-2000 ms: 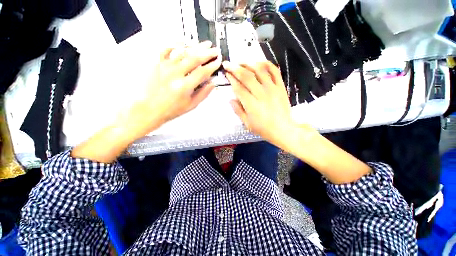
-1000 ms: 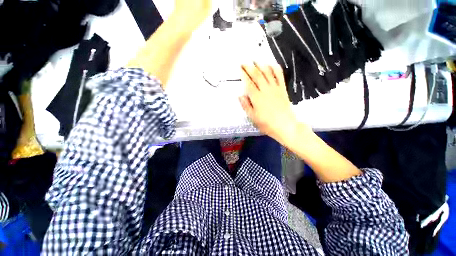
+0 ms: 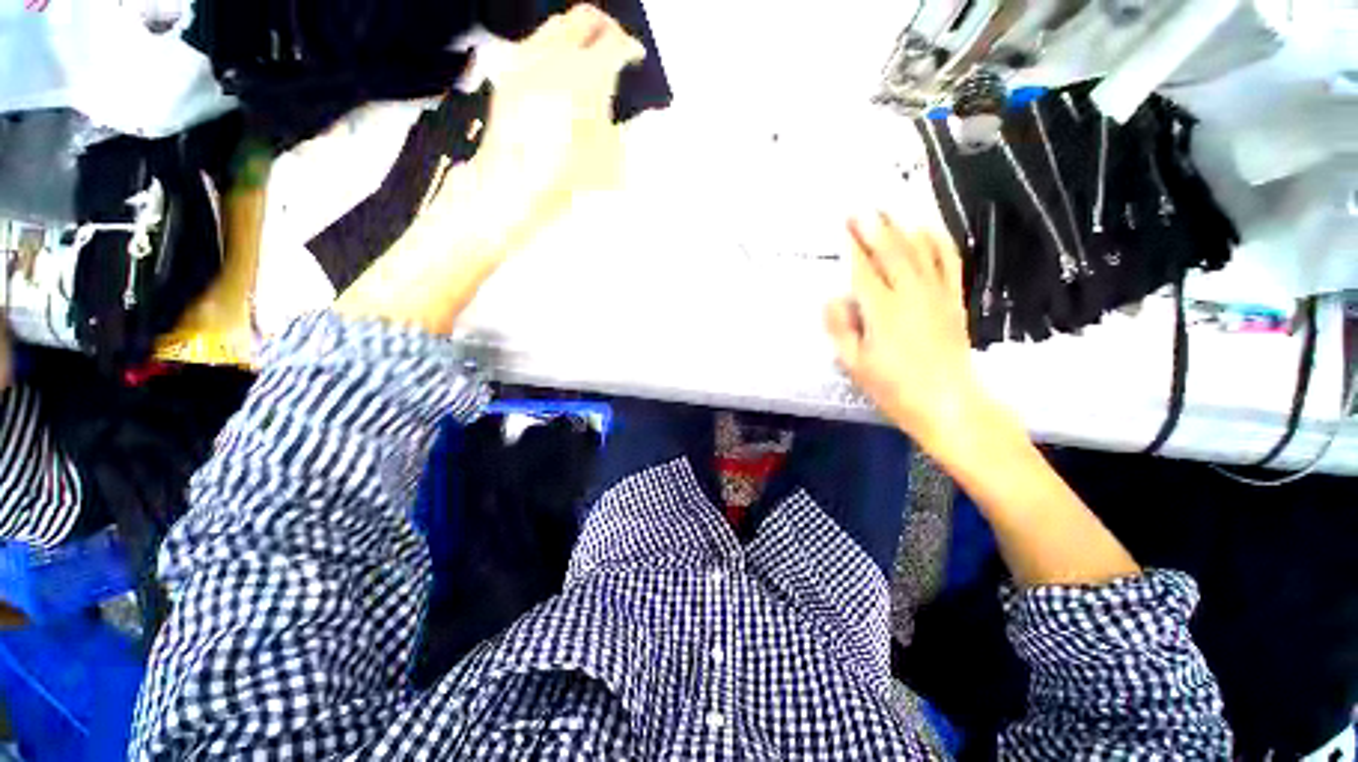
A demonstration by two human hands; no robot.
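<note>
My left hand point(image 3: 554, 112) is at the upper left of the table, beside a dark fabric piece point(image 3: 644, 67). Its fingertips are blurred, and whether they hold the fabric is unclear. A black sewn zipper piece point(image 3: 380, 221) lies left of my left wrist, partly covered by the forearm. My right hand point(image 3: 912, 320) rests on the white table with its fingers apart, holding nothing. A bunch of black zippers point(image 3: 1043, 223) with silver teeth lies right of it, ends towards the front edge.
The sewing machine's metal parts point(image 3: 953, 67) are at the top right. Dark fabric point(image 3: 328, 67) is piled at the upper left. A tied black bundle point(image 3: 146, 246) lies far left. A person's striped sleeve point(image 3: 33, 469) and blue crates point(image 3: 67, 655) show at lower left.
The view has swung left. My left hand has left the needle area for the dark fabric at upper left. My right hand has stayed on the table near the zipper bunch.
</note>
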